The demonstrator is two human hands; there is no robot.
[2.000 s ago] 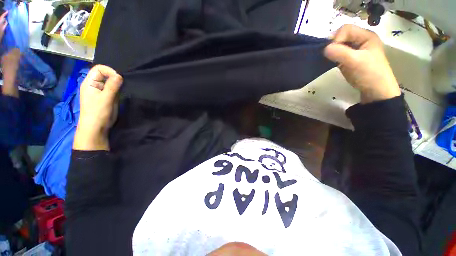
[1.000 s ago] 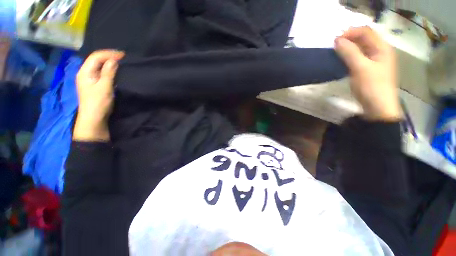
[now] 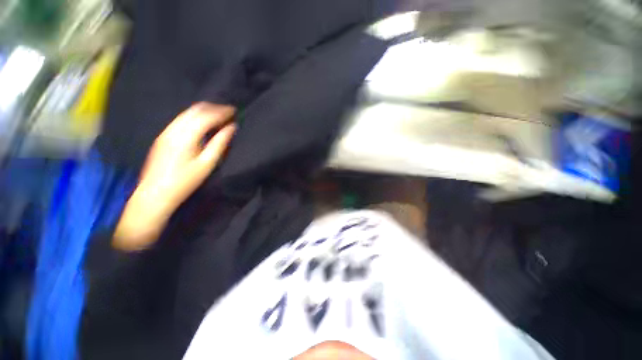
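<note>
The black fabric (image 3: 296,105) spreads from the top left and centre down toward my lap, with a folded edge running up to the right. My left hand (image 3: 186,151) pinches the fabric's edge between thumb and fingers at centre left. My right hand is not in view. The picture is strongly blurred, so seam details cannot be told.
The pale machine bed (image 3: 415,140) lies right of the fabric. The blue tray (image 3: 591,151) stands at its right end. A yellow bin (image 3: 95,91) is at upper left, and blue cloth (image 3: 60,260) hangs at lower left.
My right hand has let go of the fabric and left the picture. My left hand has moved right and slightly down. The fabric strip is no longer stretched between both hands. The view has turned.
</note>
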